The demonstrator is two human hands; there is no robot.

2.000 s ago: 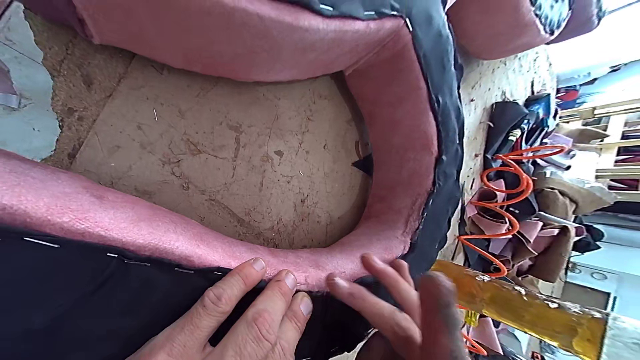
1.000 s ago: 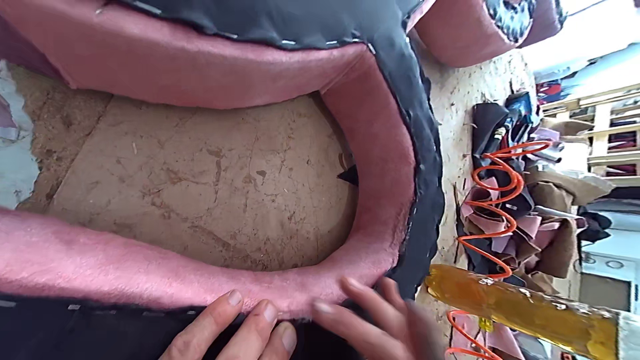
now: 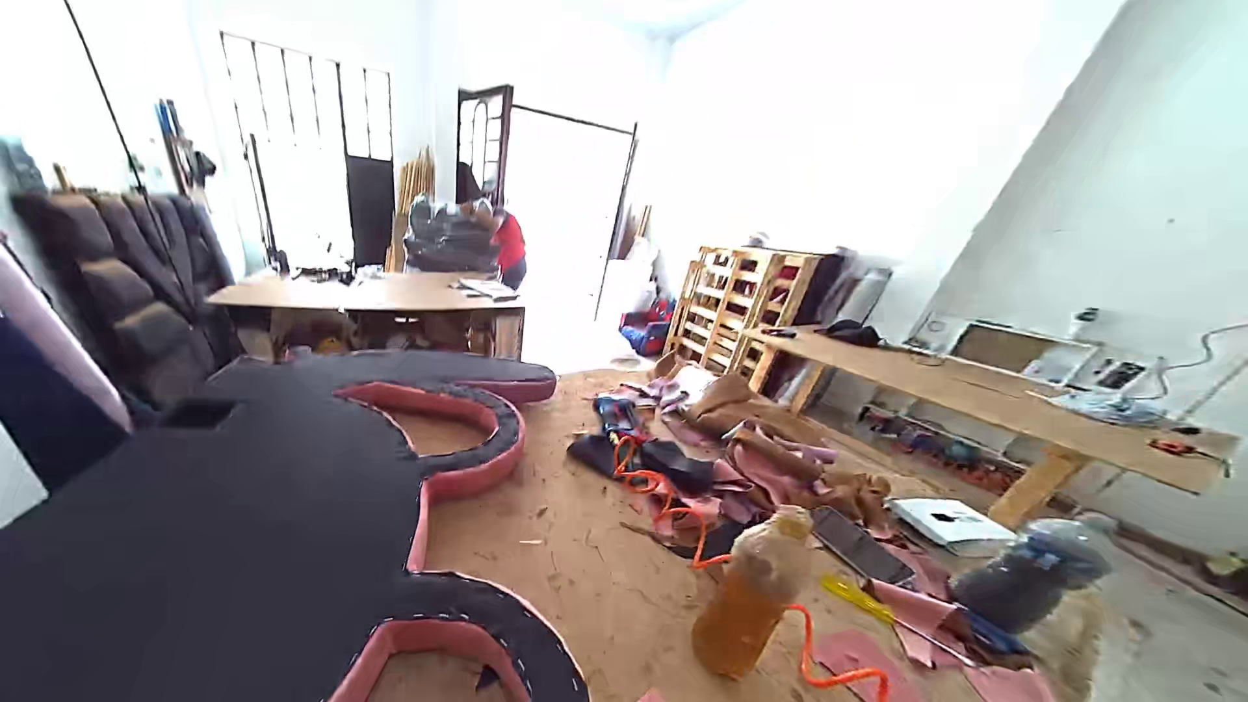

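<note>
Neither of my hands shows in the head view now. A large upholstered piece with a black fabric underside (image 3: 253,507) lies across the left of the worktable, its curved edges covered in pink material (image 3: 468,480) and lined with staples. A plastic bottle of amber liquid (image 3: 746,595) stands on the table to the right of it. An orange coiled air hose (image 3: 700,531) runs behind and beside the bottle. Near it lie fabric scraps (image 3: 770,468), a dark phone-like device (image 3: 863,546) and a yellow-handled tool (image 3: 856,597).
At the right are a dark-filled plastic bottle (image 3: 1033,570), a white box (image 3: 951,525) and a long wooden bench (image 3: 936,385). Wooden pallet frames (image 3: 726,302) stand behind. A person in red (image 3: 509,244) is by the far table (image 3: 380,292). Dark cushions (image 3: 127,283) lean at left.
The view has swung up and away from the pink curved edge to the room. Both hands, which were on that edge in the earlier frames, are out of sight.
</note>
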